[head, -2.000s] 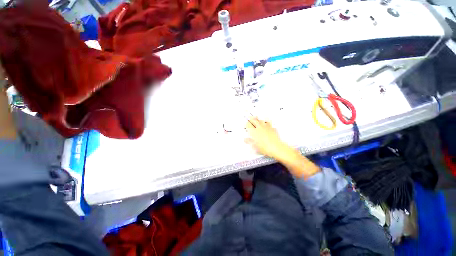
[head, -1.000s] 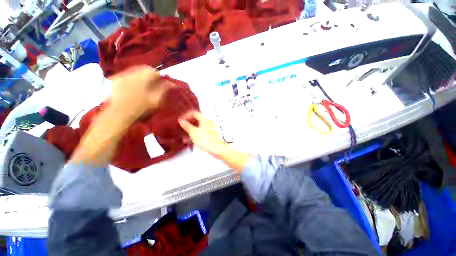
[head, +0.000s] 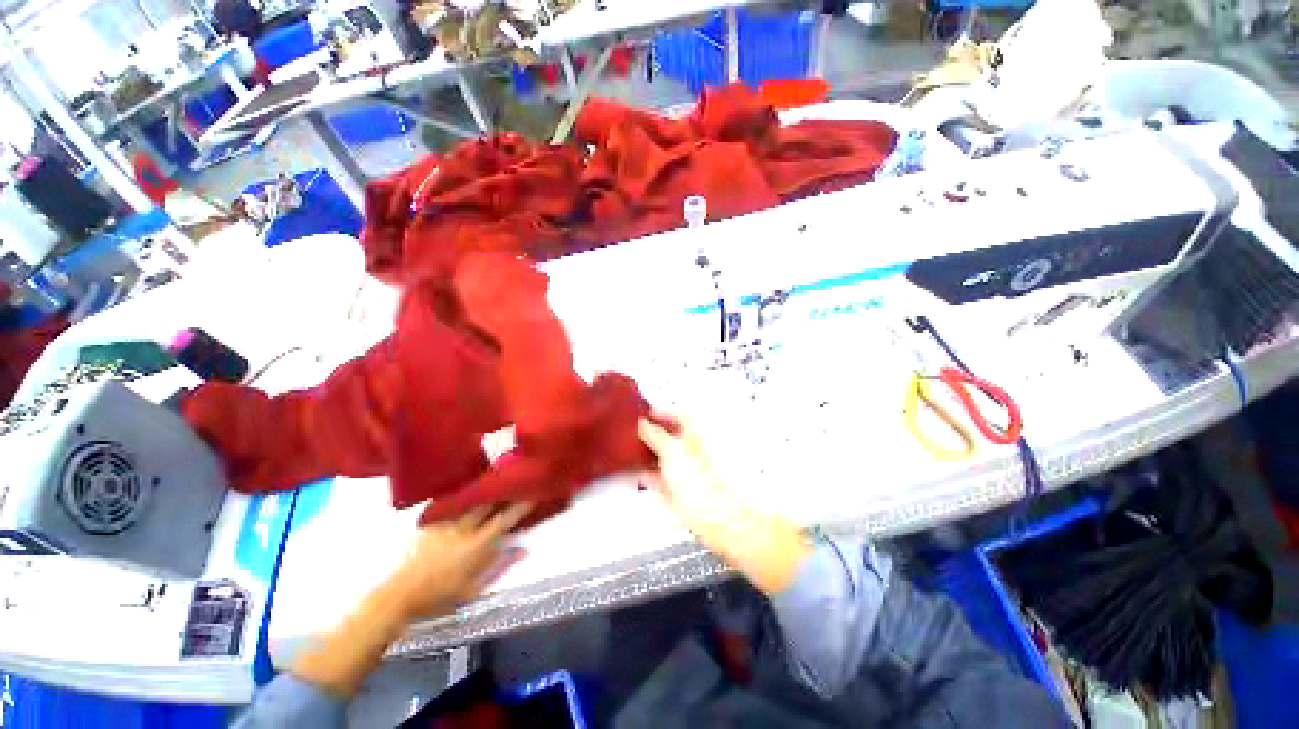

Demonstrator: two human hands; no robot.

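Note:
A dark red garment point(head: 428, 378) lies bunched on the white table left of the needle. My left hand point(head: 459, 560) is at its lower edge, fingers partly under the fabric; whether it grips is unclear. My right hand point(head: 698, 477) touches the garment's right end, its fingertips at the fabric edge. The presser foot and needle point(head: 734, 346) stand right of the garment, with no fabric under them visible. The sewing machine point(head: 855, 285) has a blue stripe.
Snips point(head: 969, 406) with yellow and red handles lie right of the needle. More red garments point(head: 641, 171) are heaped behind the machine. A grey motor housing point(head: 121, 484) stands at left. A blue crate point(head: 1019, 627) holding black strips is below right.
The red garment has been spread and shifted on the table. My left hand has come down from above it to its lower edge. My right hand remains at its right side. The view has tilted up.

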